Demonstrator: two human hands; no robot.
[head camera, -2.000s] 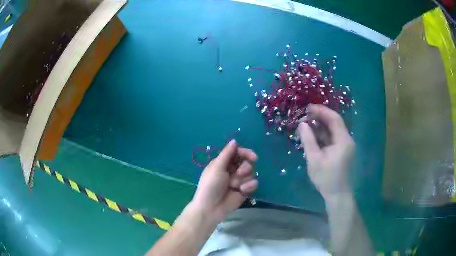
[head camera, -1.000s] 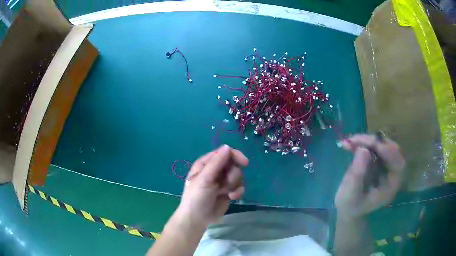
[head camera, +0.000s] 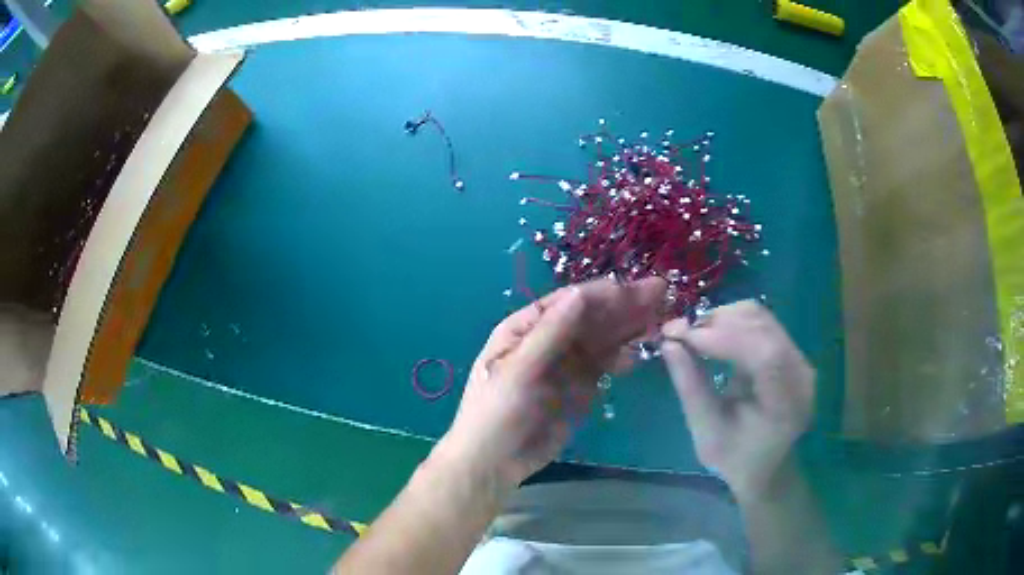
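Note:
A tangled pile of red wire leads (head camera: 657, 213) with small white and silver end pieces lies on the green mat. My left hand (head camera: 561, 365) is at the near edge of the pile, fingers reaching right; a red strand shows at its fingertips near the thumb. My right hand (head camera: 747, 382) is just right of it, thumb and fingertip pinched on a small lead end piece (head camera: 648, 349). The two hands' fingertips nearly meet. A red lead curled into a ring (head camera: 432, 379) lies left of my left hand. A dark lead (head camera: 449, 148) lies apart at the upper left.
An open carton (head camera: 168, 258) with red leads inside stands at left. Another carton (head camera: 910, 247) with yellow tape (head camera: 983, 157) stands at right. A white strip (head camera: 528, 20) runs along the far side, with a yellow cylinder (head camera: 808, 17) beyond. Hazard tape (head camera: 213, 481) lies near left.
My right hand has moved left from beside the right carton to meet my left hand. My left hand has moved right and its fingers have extended toward the pile. The view has shifted slightly.

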